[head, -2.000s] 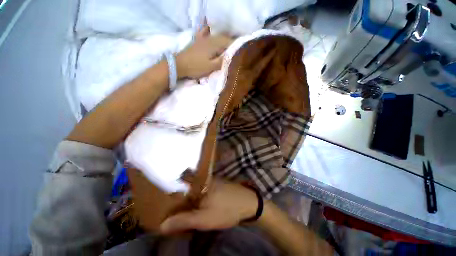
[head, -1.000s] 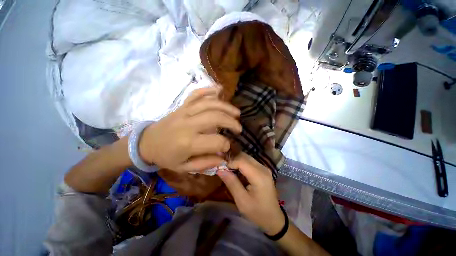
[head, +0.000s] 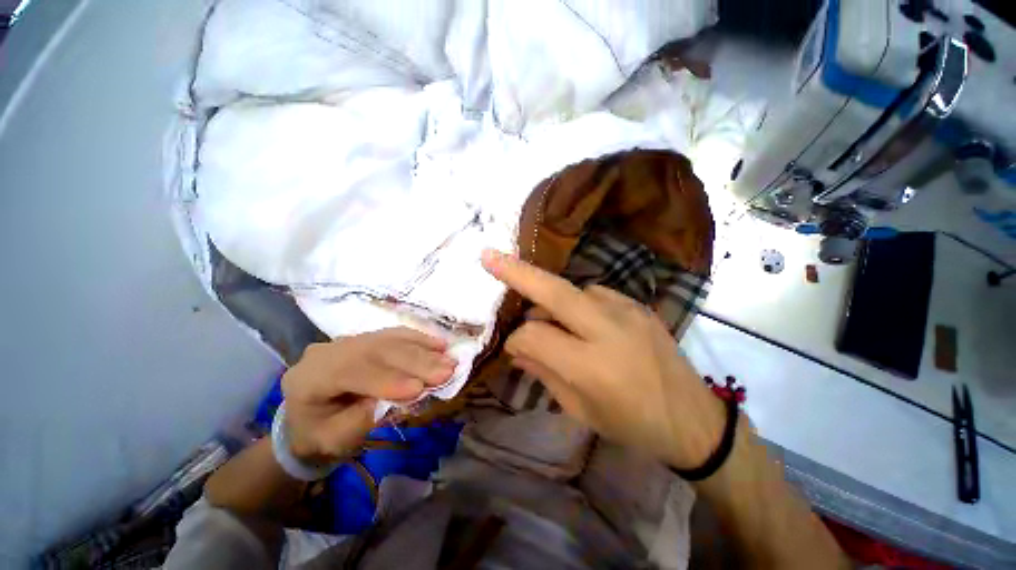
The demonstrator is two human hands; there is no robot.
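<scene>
The white quilted padding [head: 323,167] fills the left and middle, puffy with dark stitch lines. Brown shell fabric [head: 652,184] with a pale stitched edge curves beside it. Checked fabric [head: 624,265] shows inside the brown curve. My left hand [head: 362,384], with a pale bangle, pinches the lower edge of the white layer. My right hand [head: 613,362], with a black wristband, lies over the brown and checked fabric, index finger extended onto the white seam edge. Its other fingers are curled at the brown edge; what they grip is partly hidden.
The sewing machine head [head: 869,111] stands upper right. A black glossy rectangle [head: 888,303], a small brown piece [head: 945,347] and black thread snips [head: 965,445] lie on the machine table [head: 780,362]. A blue bin [head: 384,479] with brown strips sits below.
My hands have separated: the left moved down and left along the white edge, the right moved up and right with its index finger extended. More of the white seam edge shows between them.
</scene>
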